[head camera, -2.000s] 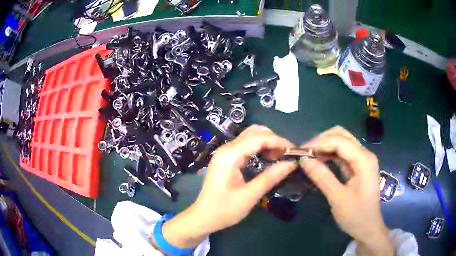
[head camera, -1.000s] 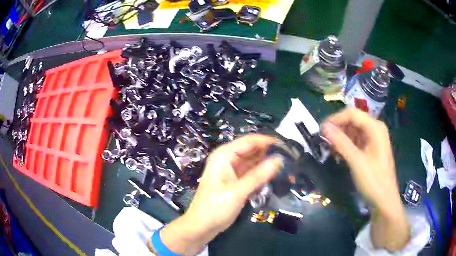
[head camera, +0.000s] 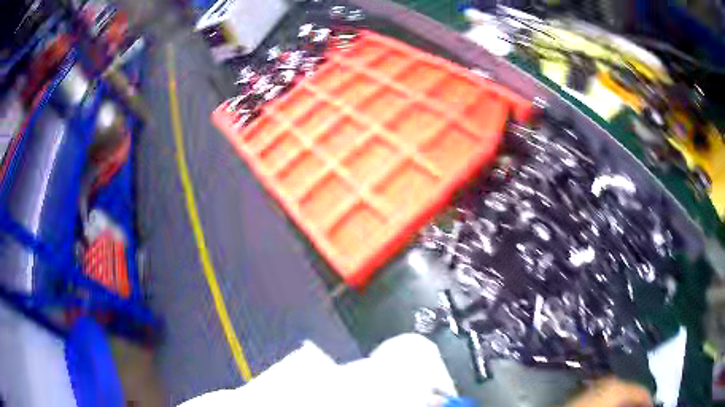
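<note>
The view is tilted and blurred. Only a strip of my left hand (head camera: 610, 394) shows at the bottom edge, right of centre, below the heap of spring clamps; the picture's edge cuts it off, so its fingers and anything in them are hidden. My white sleeve and a bit of blue wrist strap show left of it. My right hand is out of the picture. The black and silver spring clamps (head camera: 548, 246) lie heaped at the right. The red foam tray (head camera: 358, 191) with square pockets lies left of the heap, its visible pockets holding nothing.
More small metal parts (head camera: 278, 75) lie beyond the tray's far left edge. A white paper piece (head camera: 668, 366) is at the lower right. A yellow sheet (head camera: 699, 151) with dark units is at the upper right. A floor with a yellow line (head camera: 199, 238) and a blue rack (head camera: 48, 207) are at the left.
The view has swung left, so the tray and heap sit further right. My left hand has dropped almost out of the picture, and my right hand, the bottles and the watch parts are no longer visible.
</note>
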